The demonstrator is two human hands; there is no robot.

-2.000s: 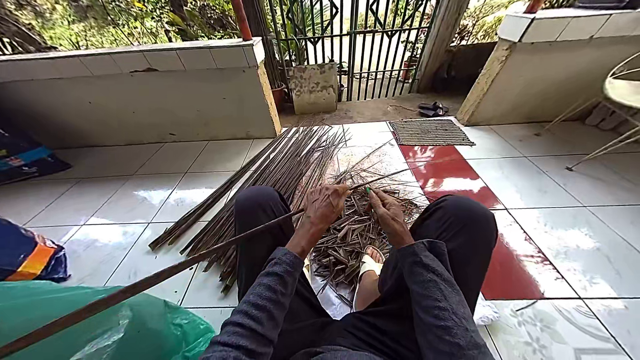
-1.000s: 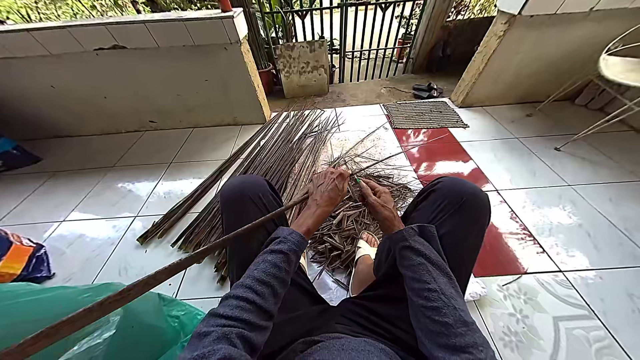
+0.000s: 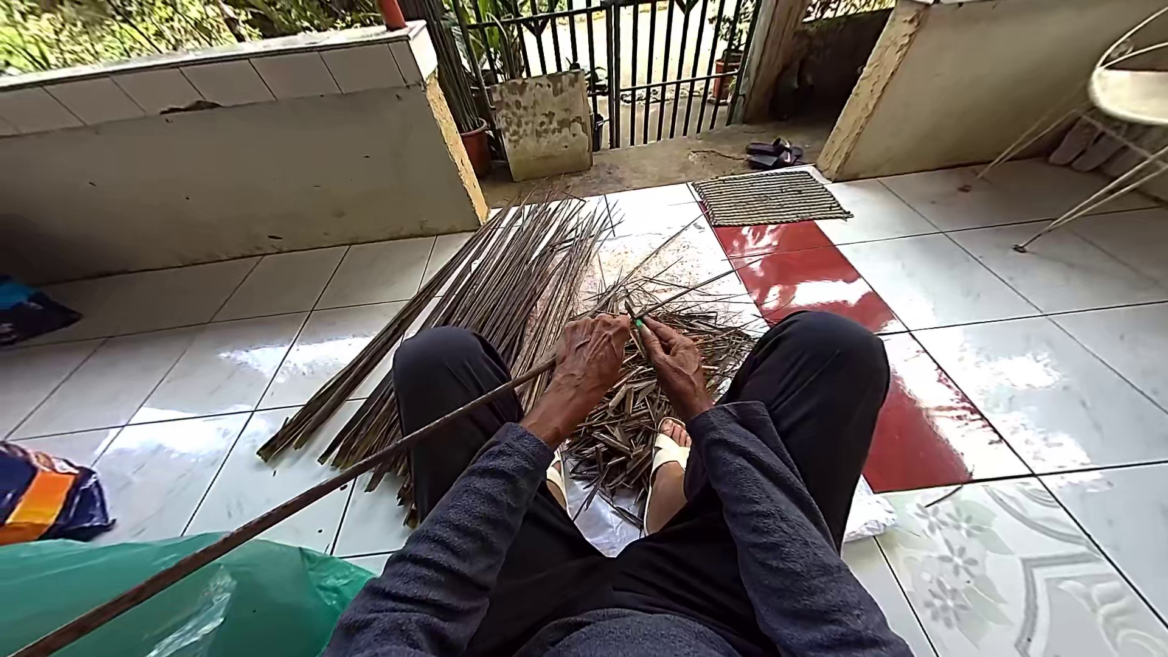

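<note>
My left hand point(image 3: 589, 365) is closed around a long, thin brown stalk point(image 3: 365, 464), which runs from the lower left corner, past my left knee, to a thin tip beyond my hands. Close beside it, my right hand point(image 3: 673, 358) grips a small tool with a green part point(image 3: 639, 323) at the stalk; its blade cannot be made out clearly. Below and beyond both hands lies a heap of short dry brown leaf pieces point(image 3: 630, 429), between my feet. Long brown stalks point(image 3: 474, 310) lie in a loose bundle on the tiles to the left of the heap.
A green plastic bag point(image 3: 219, 593) is at lower left, near a blue and orange packet point(image 3: 46, 497). A woven mat point(image 3: 771, 198) and dark sandals point(image 3: 774, 153) lie before a metal gate point(image 3: 639, 73). Low walls flank it; a metal chair point(image 3: 1131, 96) stands at right.
Both hands stay close together on the stalk, with only small shifts. The view has shifted somewhat.
</note>
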